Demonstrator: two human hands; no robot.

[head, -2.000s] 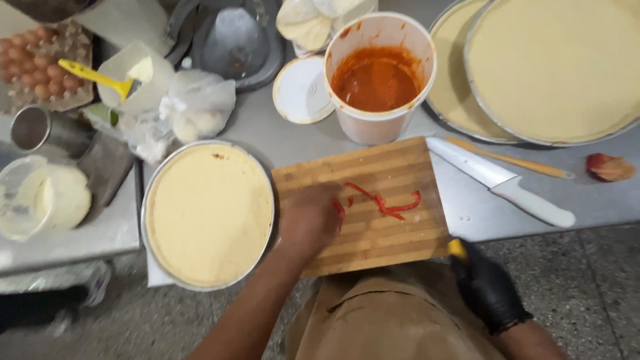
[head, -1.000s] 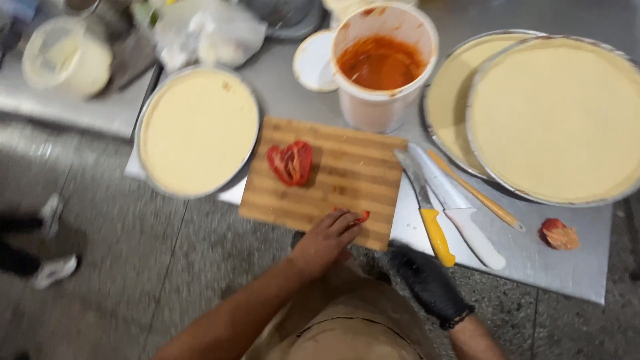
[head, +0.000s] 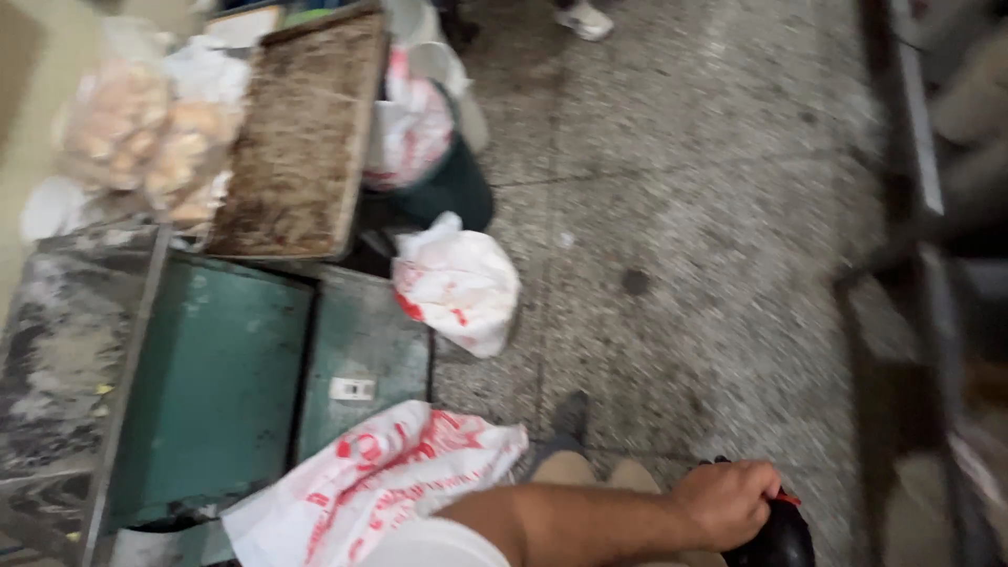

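Note:
At the lower right, my bare left hand [head: 724, 504] has its fingers curled and lies against my black-gloved right hand [head: 776, 539]. A small red piece [head: 787, 498], like a scrap of red pepper, shows beside my left fingertips, over the glove. Blur and overlap hide which hand has it. My right fingers are mostly covered. Left of my forearm, a white plastic bag with red print [head: 378, 480] lies spread, and the rim of a white round container [head: 441, 543] shows at the bottom edge.
A knotted white bag [head: 461, 287] stands on the speckled floor [head: 669, 236] beside a dark green bin [head: 461, 189]. At left are green panels [head: 213, 378], a worn baking tray [head: 303, 134] and bags of bread rolls [head: 126, 126]. Dark metal framing [head: 921, 157] runs along the right. Another person's shoe [head: 587, 20] is at the top.
The view has swung away from the worktable to the floor and bags. My left hand, earlier on the cutting board by a red piece, is now against my gloved right hand.

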